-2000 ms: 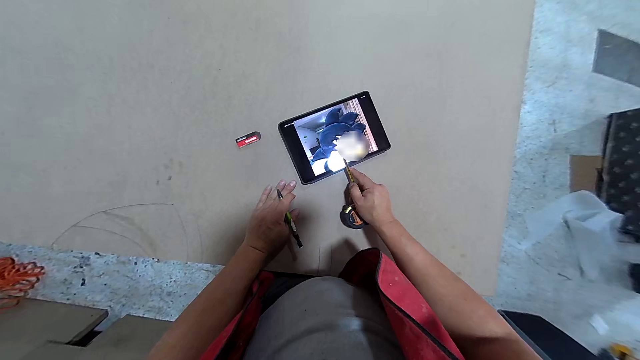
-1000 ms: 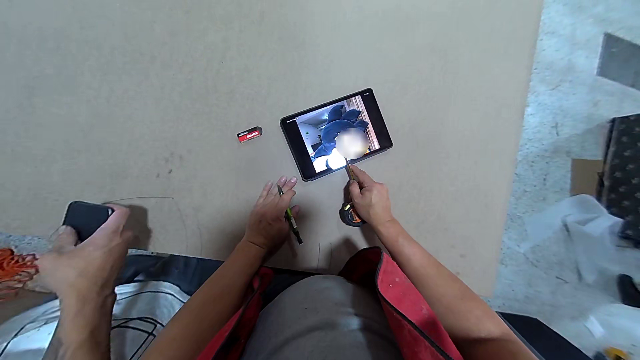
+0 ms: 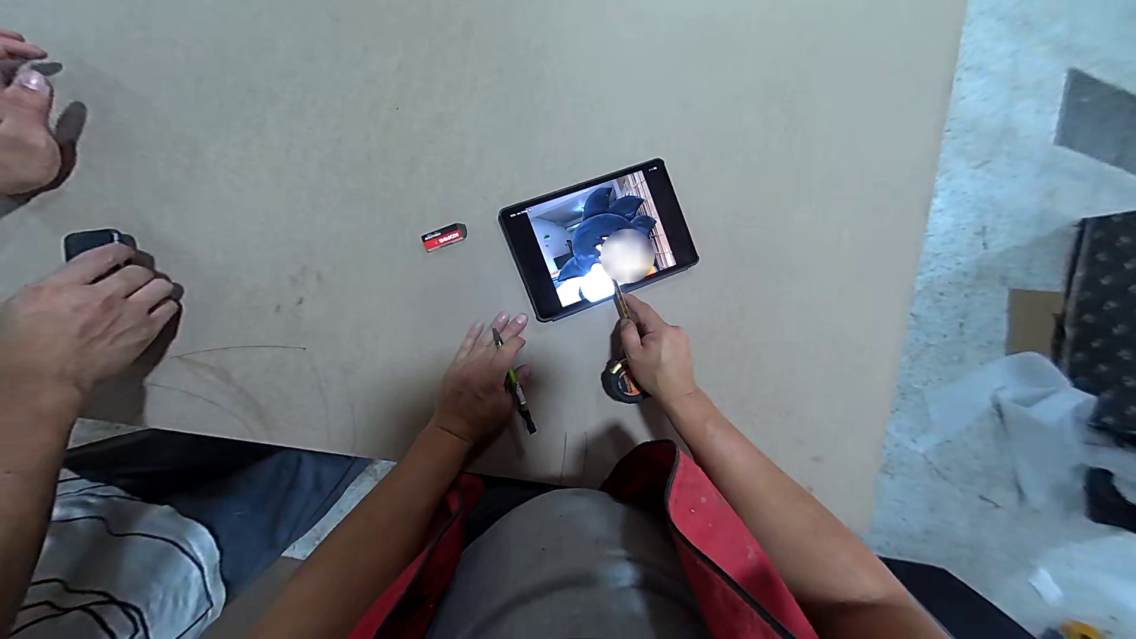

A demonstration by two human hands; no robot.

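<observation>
My left hand (image 3: 480, 382) rests on the brown board (image 3: 781, 293) with a green and black pen (image 3: 517, 390) held between its fingers. In my right hand (image 3: 658, 351) is the end of a tape measure's yellow blade (image 3: 620, 300), its tip over the lower edge of a tablet (image 3: 524, 264). The tape measure's black and orange case (image 3: 622, 381) lies beside that hand's wrist side. A dark blue, spiky figure shows on the lit tablet screen. Left of the tablet lies an eraser (image 3: 444, 237) in a red, white and black sleeve.
At the left, a co-worker's hand (image 3: 98, 311) covers part of a dark phone-like object (image 3: 93, 241) on the board; another hand (image 3: 27, 133) lies above it. Pencil lines mark the board near its front edge. Beyond the right edge, plastic sheeting (image 3: 1021, 417) lies on the floor.
A co-worker has come in at the left; the dark object, held up one second ago, is now down at the board under that hand. My hands have hardly moved.
</observation>
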